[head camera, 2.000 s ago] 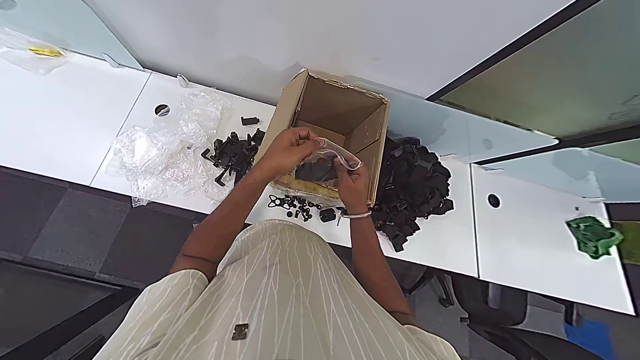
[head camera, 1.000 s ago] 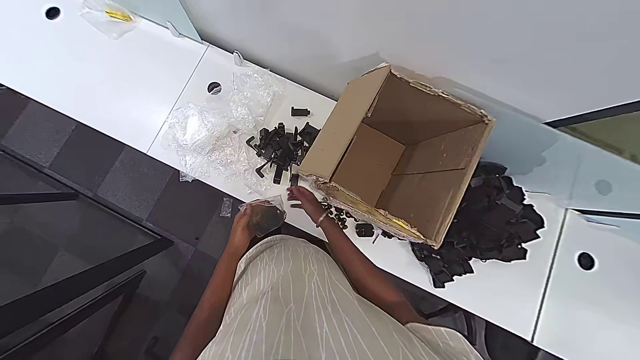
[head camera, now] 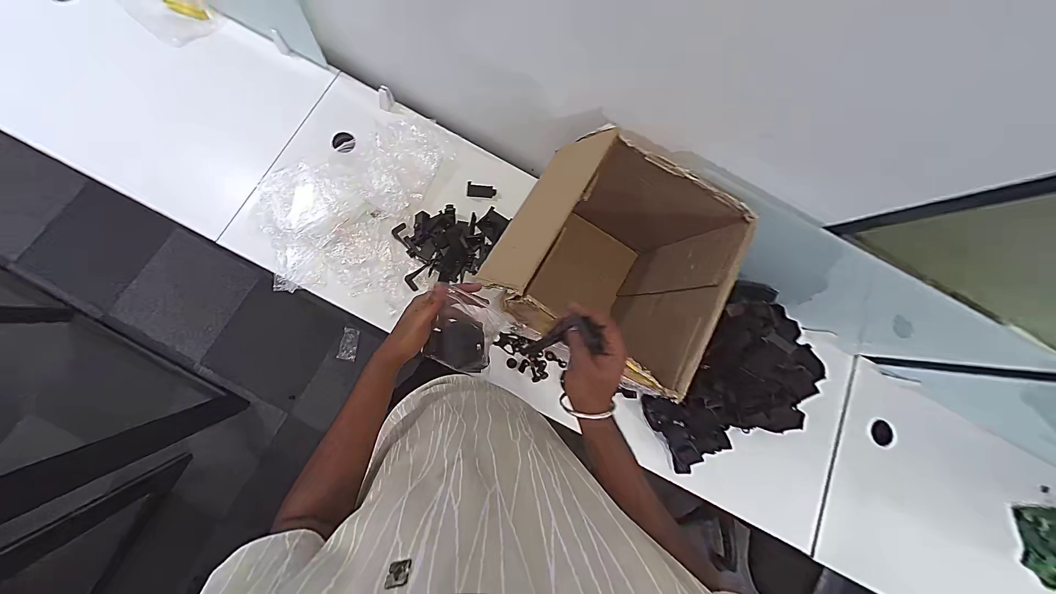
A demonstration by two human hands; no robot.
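Note:
My left hand [head camera: 419,322] holds a clear plastic bag [head camera: 459,337] with a dark flat item inside, at the front edge of the white table. My right hand [head camera: 596,363], with a bangle at the wrist, is closed on black parts [head camera: 584,332] in front of the open cardboard box [head camera: 528,214]. Small black pieces [head camera: 536,363] lie between my hands. A pile of black plastic parts [head camera: 450,243] sits left of the box, and one black piece [head camera: 481,190] lies apart behind it.
Crumpled clear plastic bags [head camera: 346,219] lie left of the parts. A large heap of dark pieces [head camera: 755,367] is right of the box. A green item [head camera: 1038,536] is at the far right; a bag with something yellow [head camera: 188,10] lies far left. Glass partitions line the back.
My right hand has moved right from beside the black parts pile and now holds black parts. My left hand still holds the bag, now nearer the table edge.

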